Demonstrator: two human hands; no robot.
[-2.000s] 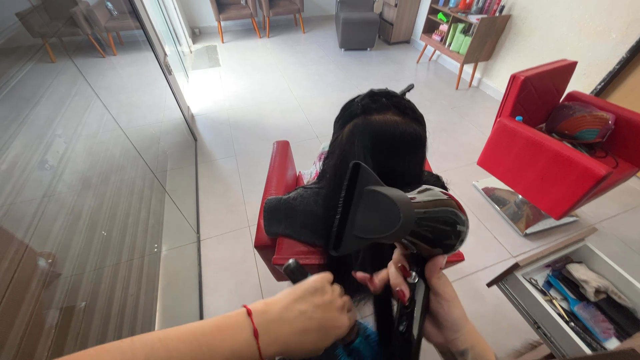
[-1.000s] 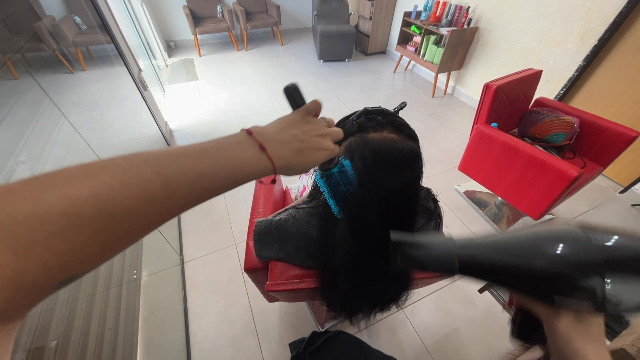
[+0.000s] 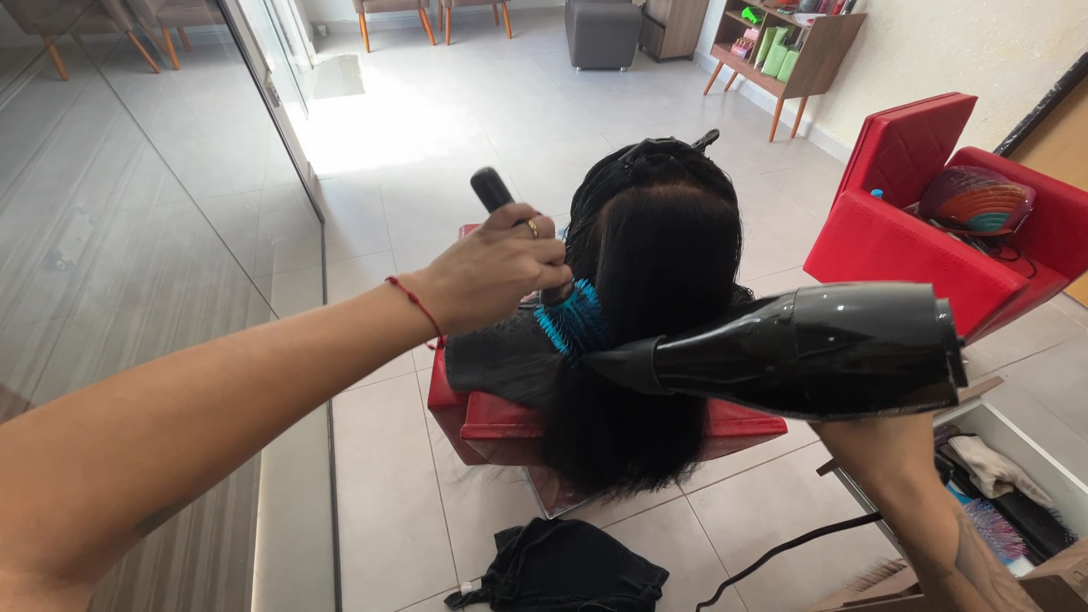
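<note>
My left hand (image 3: 497, 268) grips the black handle of a round hairbrush (image 3: 571, 319) with blue bristles, which lies against the left side of a seated person's long dark hair (image 3: 663, 255). The handle points up and left. Below the black hair dryer (image 3: 807, 348), my right hand (image 3: 884, 442) is partly hidden by its body; its fingers around the grip are mostly out of sight. The dryer's nozzle points left, close to the brush and the hair. Upper sections of the hair are pinned up with a dark clip (image 3: 705, 140). The person faces away in a red salon chair (image 3: 501, 429).
An open drawer (image 3: 1045, 455) with brushes and a cloth is at lower right, a dryer cord (image 3: 786, 548) beside it. A second red chair (image 3: 918, 246) stands at right, a glass partition (image 3: 170, 170) at left. Dark fabric (image 3: 565, 569) shows at the bottom.
Two seconds ago both hands were low, behind the hair, with the dryer upright before it. The left hand and brush have risen; the dryer now lies sideways, nearer the hair than one second ago.
</note>
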